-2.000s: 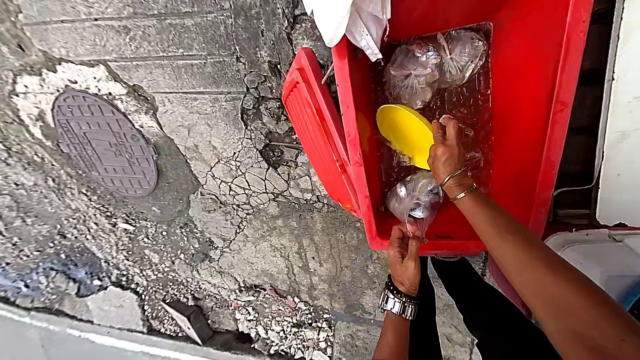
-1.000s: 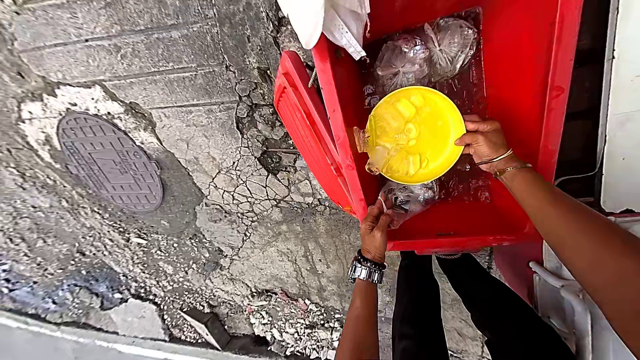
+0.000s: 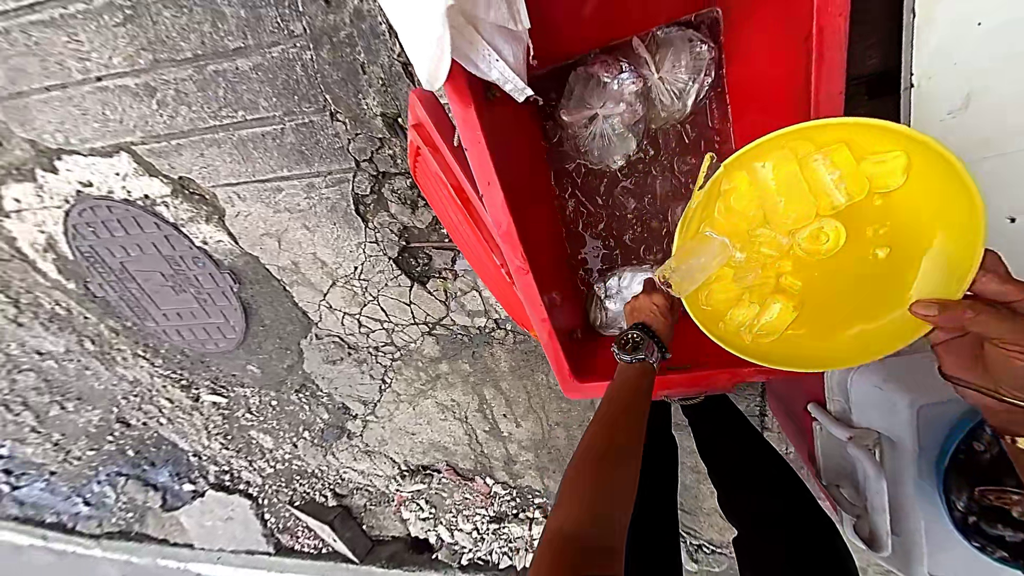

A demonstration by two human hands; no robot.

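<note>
My right hand (image 3: 980,336) grips the rim of a yellow plastic bowl (image 3: 896,264), raised at the right of the red bin. Several pieces of ice (image 3: 780,192) lie in the bowl, and one piece juts over its left rim. Down in the near corner of the red plastic bin (image 3: 696,376), my left hand (image 3: 652,310) is at a clear plastic bag (image 3: 616,296); its fingers are partly hidden, so its hold cannot be told. Two knotted clear bags (image 3: 604,112) (image 3: 680,72) sit at the bin's far end, on its wet floor.
A red lid (image 3: 464,208) leans along the bin's left side. White sacking (image 3: 488,40) hangs over the far left corner. At the lower right stands a pale plastic container (image 3: 896,400) beside a blue-rimmed vessel (image 3: 956,456). A round manhole cover (image 3: 156,276) lies in cracked pavement.
My right hand has lifted the yellow bowl from inside the bin and moved it right. Ice shows in it since one second ago. My left hand has gone from the bin's near edge further in.
</note>
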